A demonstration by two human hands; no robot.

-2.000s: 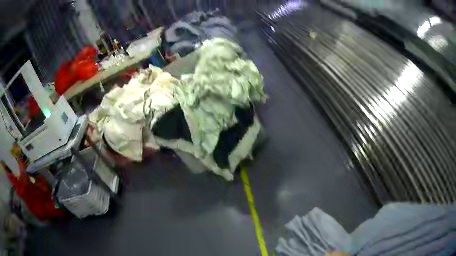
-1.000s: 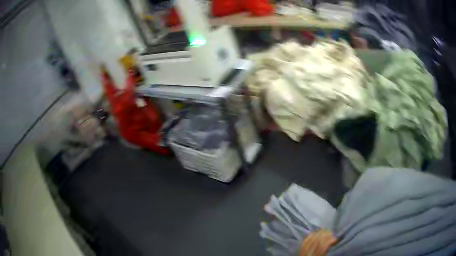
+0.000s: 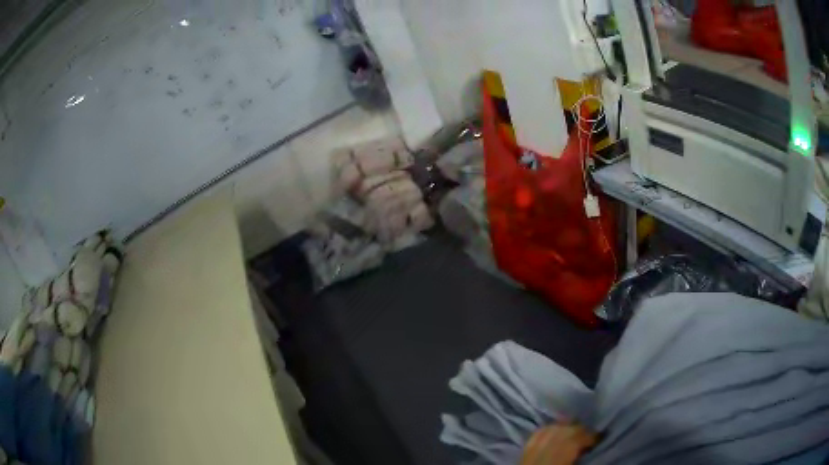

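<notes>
A blue-grey pleated curtain panel (image 3: 718, 381) fills the lower right of the view, with its gathered, fanned-out end (image 3: 509, 395) pointing left. A hand, seemingly my left hand (image 3: 559, 443), is closed around the cloth just behind that end. Only its fingers show at the bottom edge, and they are a little blurred. The panel is held up above the floor and runs out of the picture on the right. My right hand is not in view.
A long beige table (image 3: 182, 336) stands at left, with tied bundles (image 3: 68, 313) beyond it. Pink bundles (image 3: 391, 191) lie by the wall. A red bag (image 3: 545, 218) hangs beside the white-framed machine (image 3: 718, 154) on its stand. Dark floor (image 3: 391, 336) lies between.
The view has swung left from the metal-bar rack and cloth heaps to the beige table and wall. The hand keeps its hold on the panel, which stays at the lower right.
</notes>
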